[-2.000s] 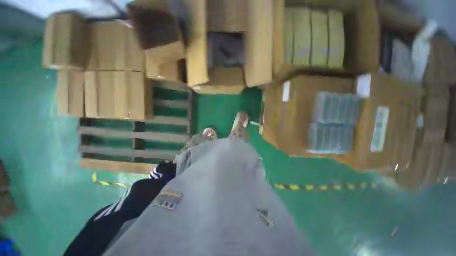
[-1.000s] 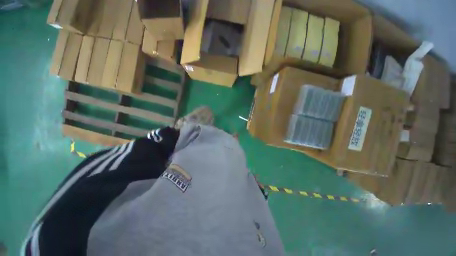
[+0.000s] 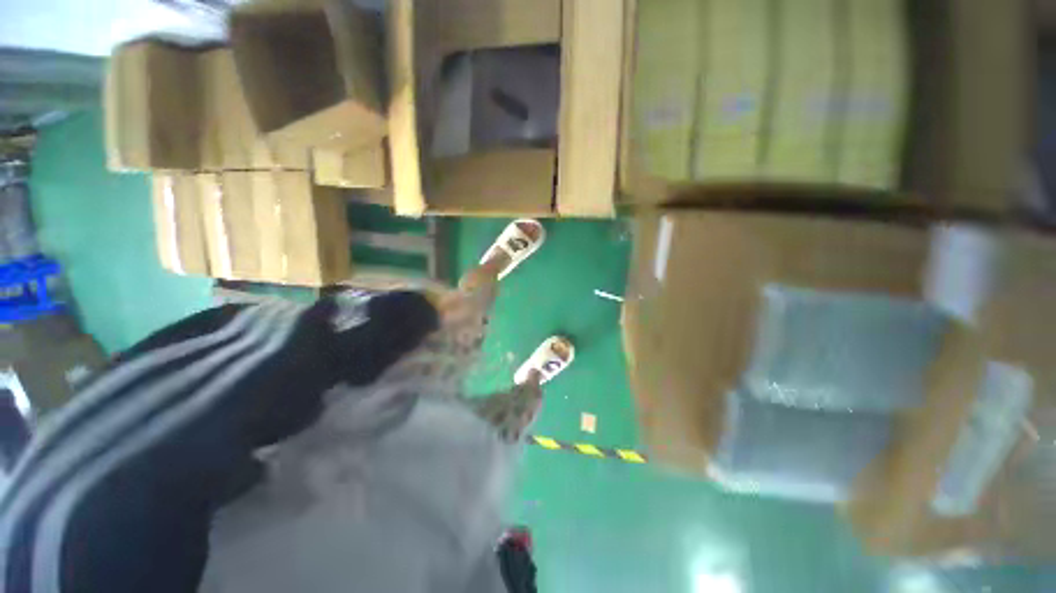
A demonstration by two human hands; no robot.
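Note:
No hand shows clearly. A black sleeve with pale stripes (image 3: 174,423) reaches in from the left, and its hand cannot be made out. An open brown carton (image 3: 492,183) ahead holds grey and black material (image 3: 498,102). Beside it on the right, a large carton holds yellowish inner boxes (image 3: 770,99) upright in a row. In front of that, a brown carton (image 3: 695,336) bears two clear, greyish wrapped packs (image 3: 851,348), blurred.
Stacked cartons (image 3: 261,226) stand at the left on a wooden pallet (image 3: 394,241). A blue plastic stool (image 3: 26,287) is at the far left. Sandalled feet (image 3: 544,359) are on the green floor near a yellow-black line (image 3: 587,449). A small dark and red thing (image 3: 518,556) shows at the bottom.
The view has shifted and the cartons ahead and at right look larger and closer. Both feet now show apart, the striped sleeve reaches further across, and the blue stool has come into view.

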